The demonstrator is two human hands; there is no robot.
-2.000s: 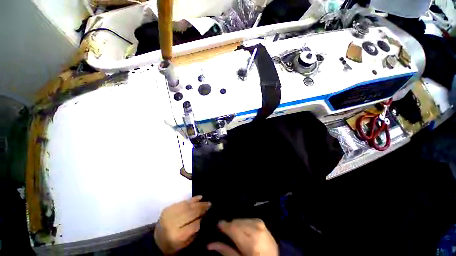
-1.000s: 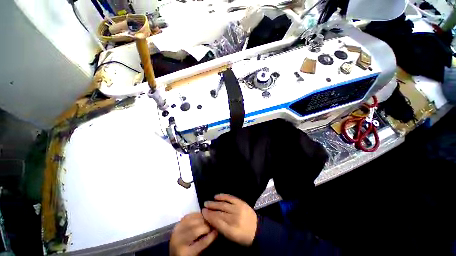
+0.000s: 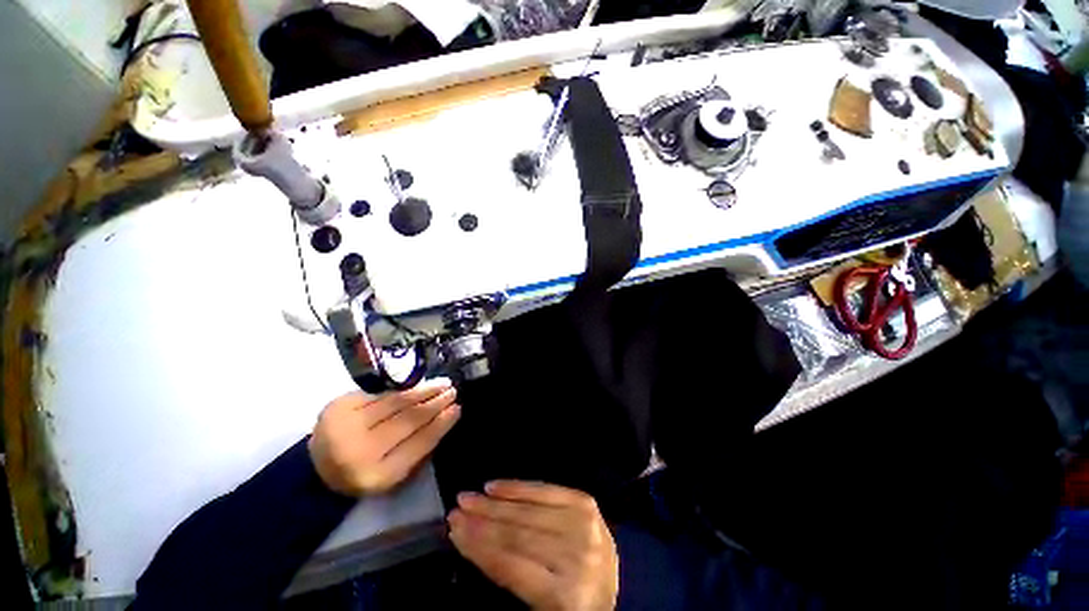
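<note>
A black garment piece [image 3: 543,406] lies under the left end of the white sewing machine head [image 3: 478,257] and hangs toward the lap. My left hand [image 3: 385,439] has its fingertips at the cloth's left edge, just below the metal thread guard [image 3: 362,346] and tension knob [image 3: 466,340]. My right hand [image 3: 540,543] lies on the cloth nearer the table's front edge, fingers together. The hands are apart. The needle and presser foot are hidden behind the guard and fingers.
A black band [image 3: 607,203] is draped over the machine arm. A wooden-handled post [image 3: 233,66] stands at the arm's left end. Red-handled scissors [image 3: 878,313] lie right of the machine near clear plastic [image 3: 806,340]. The white table's [image 3: 179,358] chipped brown edge curves at left.
My left hand has moved up from beside my right hand to the needle area. My right hand has shifted slightly lower. The view is closer to the machine head.
</note>
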